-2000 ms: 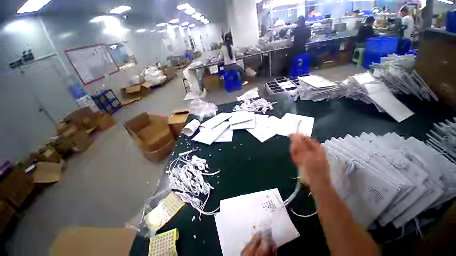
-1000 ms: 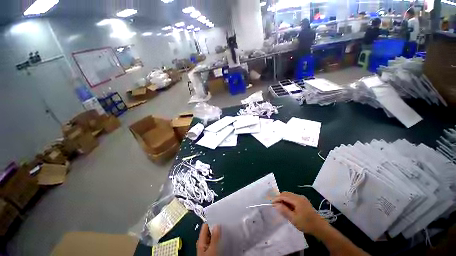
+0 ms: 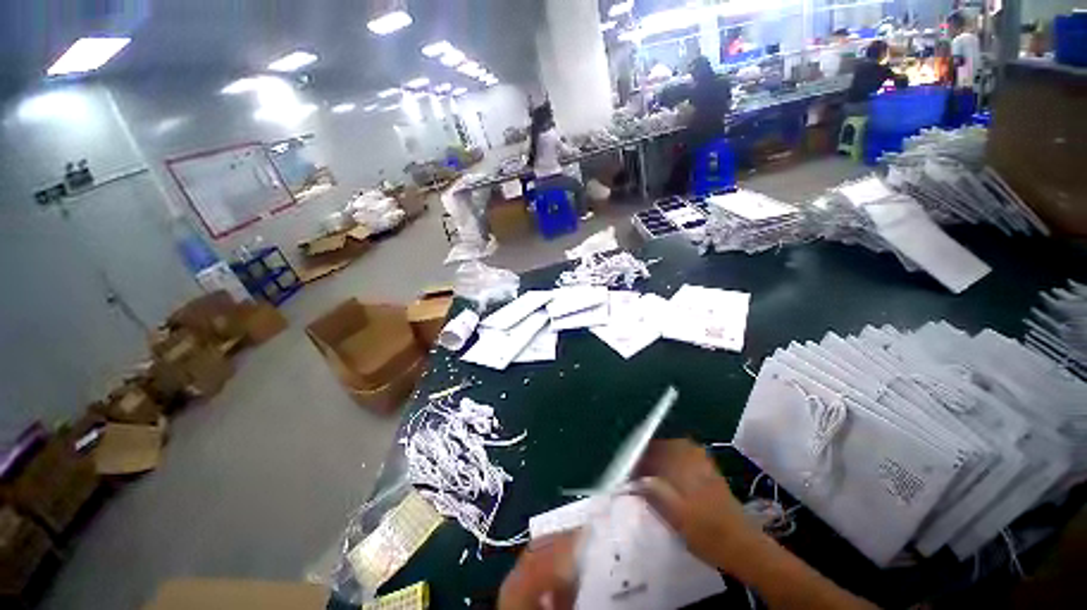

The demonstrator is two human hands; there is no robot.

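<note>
A white flat panel is tilted nearly edge-on between my hands, blurred. My right hand is on its right side with fingers bent; a thin white cable end sticks out near the fingers. My left hand is at its lower left, blurred and partly cut off by the bottom edge. Another white panel lies flat on the green table below. The fanned panel stack stands to the right, with a coiled cable on its front panel.
Loose white cables lie at the left table edge, with yellow sticker sheets nearer. Flat panels overlap farther back. More stacked panels are at the back right. Open cartons stand on the floor at left. People sit and stand at far benches.
The panel that lay face-up between my hands is now tilted up on edge. Another panel now shows flat below. The fanned stack looks unchanged since one second ago.
</note>
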